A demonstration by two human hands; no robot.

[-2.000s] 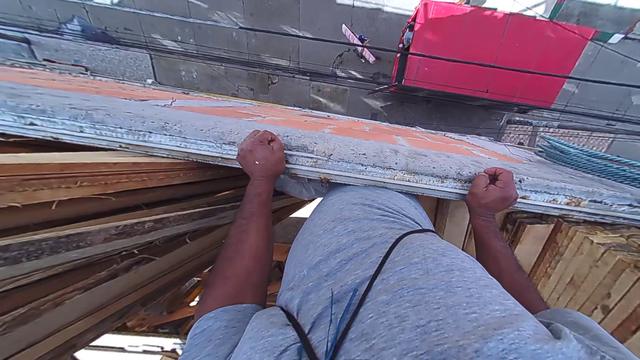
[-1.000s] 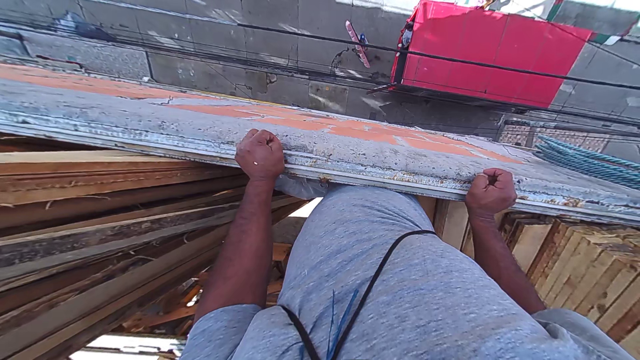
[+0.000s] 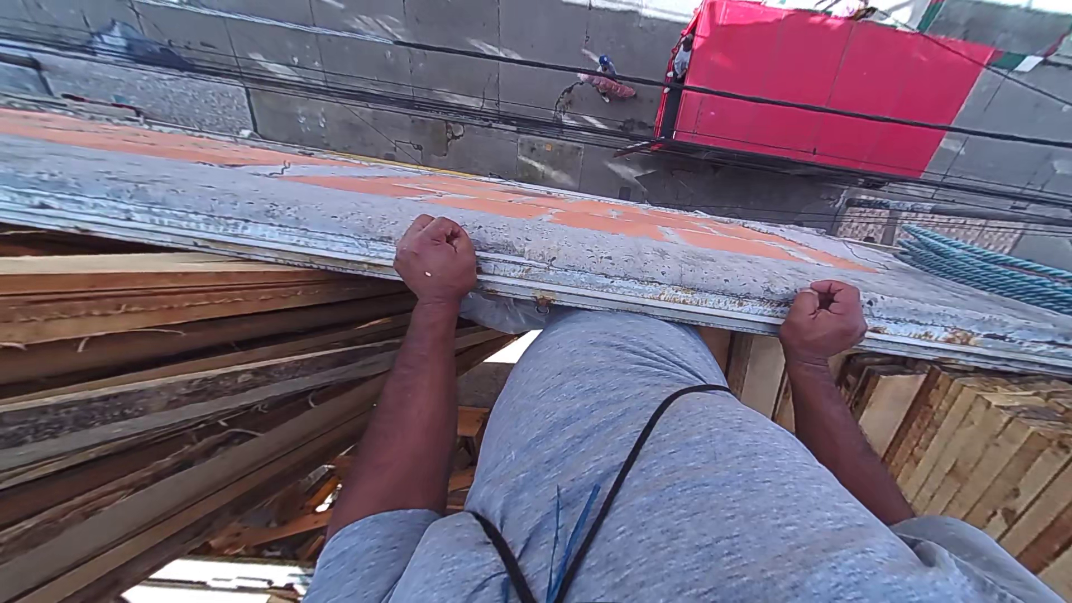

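Observation:
Curled into a fist, my left hand [image 3: 435, 258] rests on the metal-edged rim of a concrete ledge [image 3: 536, 243], with nothing seen in it. My right hand [image 3: 824, 320] is also a closed fist, set on the same edge farther right. Between the two, my grey shirt front meets the ledge, with a dark cord lying across it. Clear plastic sheeting [image 3: 505, 311] shows beside my left wrist, under the rim.
Wooden boards [image 3: 167, 318] lie stacked at the left, and more timber [image 3: 988, 444] stands at the right. Teal rope [image 3: 980, 264] lies on the ledge's right end. Beyond the drop, cables cross above a street with a red canopy [image 3: 829, 92] and a person [image 3: 605, 75].
Both of my fists have stayed on the ledge. Down in the street, the person by the red canopy has shifted, and the long pinkish thing there has changed its angle.

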